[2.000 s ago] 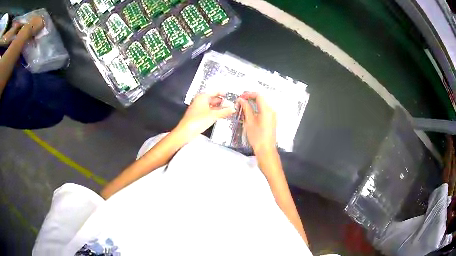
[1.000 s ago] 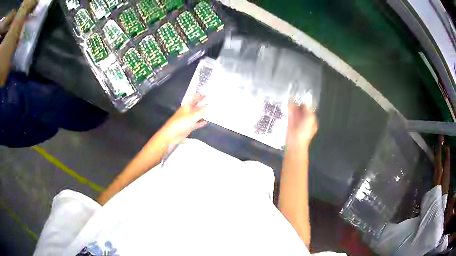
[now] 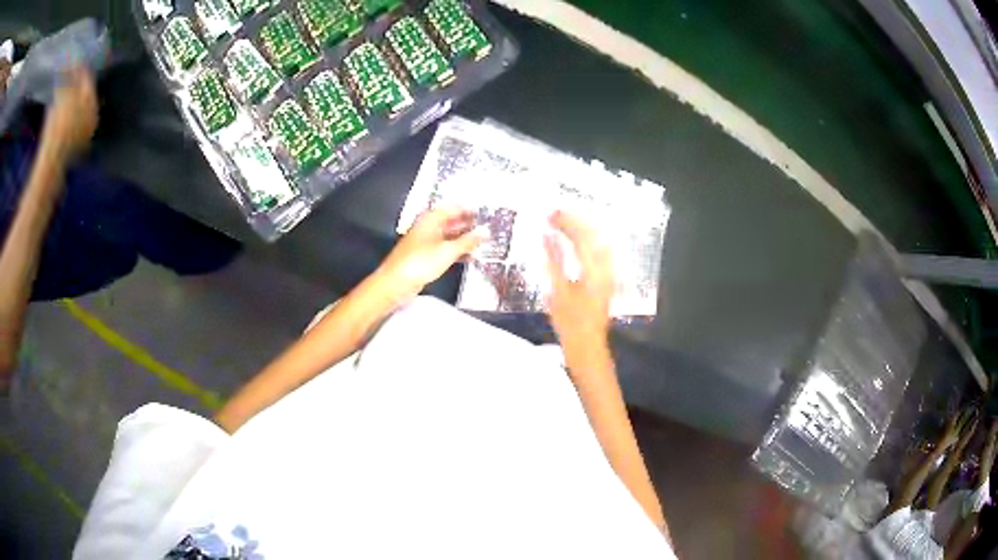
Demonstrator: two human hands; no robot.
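White printed sheets (image 3: 635, 235) lie on the dark bench in front of me, with dark speckled print and a shiny surface. My left hand (image 3: 443, 241) rests over the left part of the sheets, fingers bent near a dark printed patch. My right hand (image 3: 578, 263) is over the middle of the sheets and is blurred. Whether either hand holds a thin film piece cannot be told.
A clear blister tray (image 3: 356, 162) with rows of green boards (image 3: 380, 77) lies at the upper left. A glossy clear tray (image 3: 843, 383) lies at the right. A green belt (image 3: 766, 66) with a pale edge curves behind. Other people's arms (image 3: 44, 186) show at left and lower right.
One second ago a sheet was lifted and translucent at the back, with my hands wide apart. Now the sheets lie flat and my right hand has moved left, closer to my left hand.
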